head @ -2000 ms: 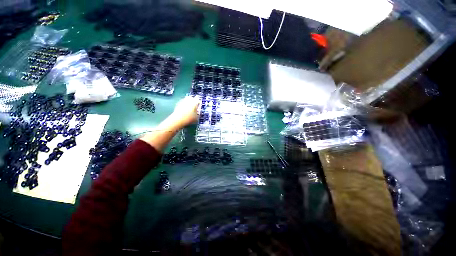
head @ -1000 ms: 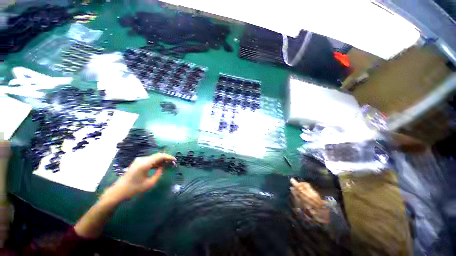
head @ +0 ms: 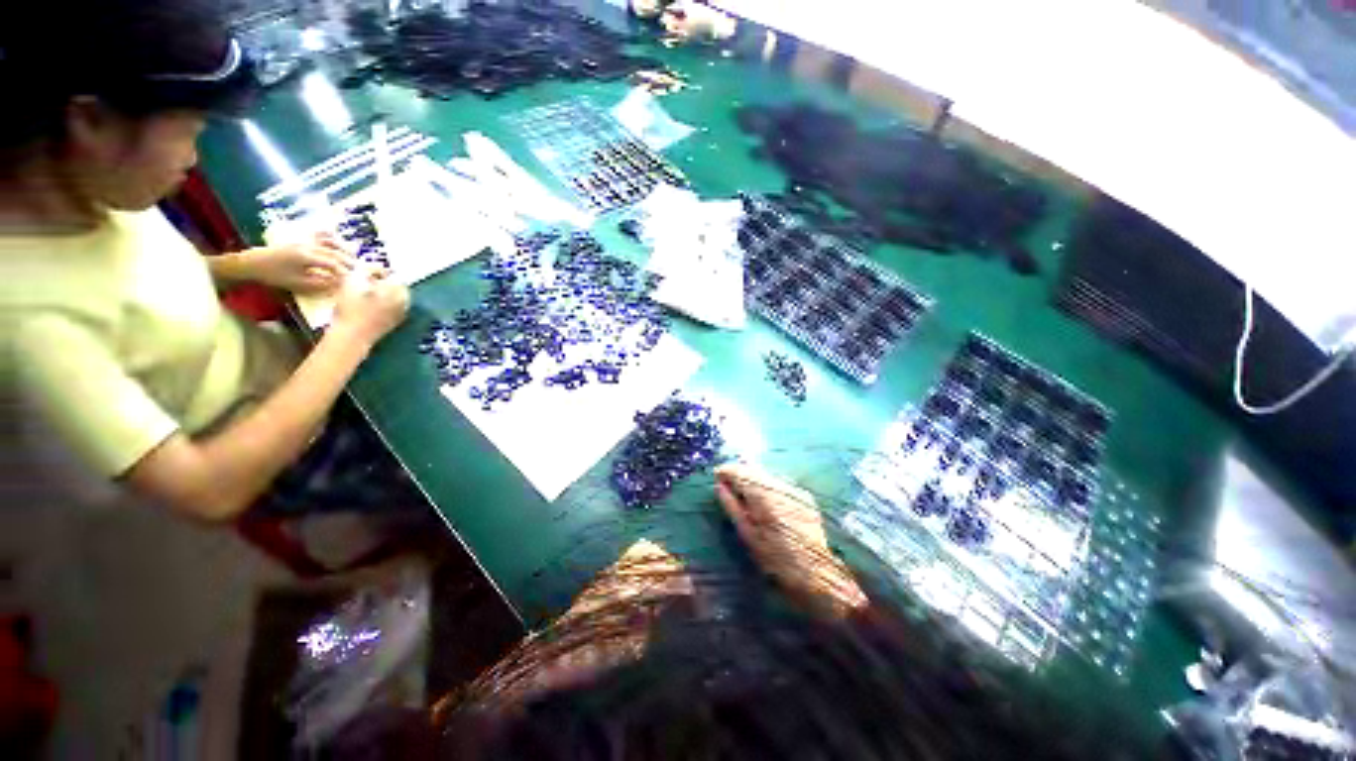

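Note:
Small glossy black parts lie in a compact pile (head: 669, 451) on the green bench, just beyond my hands. My right hand (head: 781, 532) is at the right of this pile, its fingertips near the pile's edge. My left hand (head: 632, 583) is below the pile, nearer to me. Dark strands cross both hands and hide part of the fingers, so I cannot tell whether they hold anything. A larger loose spread of black parts (head: 550, 305) lies on a white paper sheet (head: 558, 454). A clear blister tray (head: 1011, 424), partly filled with black parts, lies at right.
Another person (head: 134, 320) in a yellow top handles parts at left. A filled tray (head: 836, 290), a crumpled white packet (head: 696, 260) and a small cluster of parts (head: 785, 376) lie beyond. Clear trays overlap at right. Black strips (head: 892, 171) lie at the far side.
The view has swung left, bringing the other person into sight and shifting the trays rightward. My hands, apart a second ago, are now close together near the small pile.

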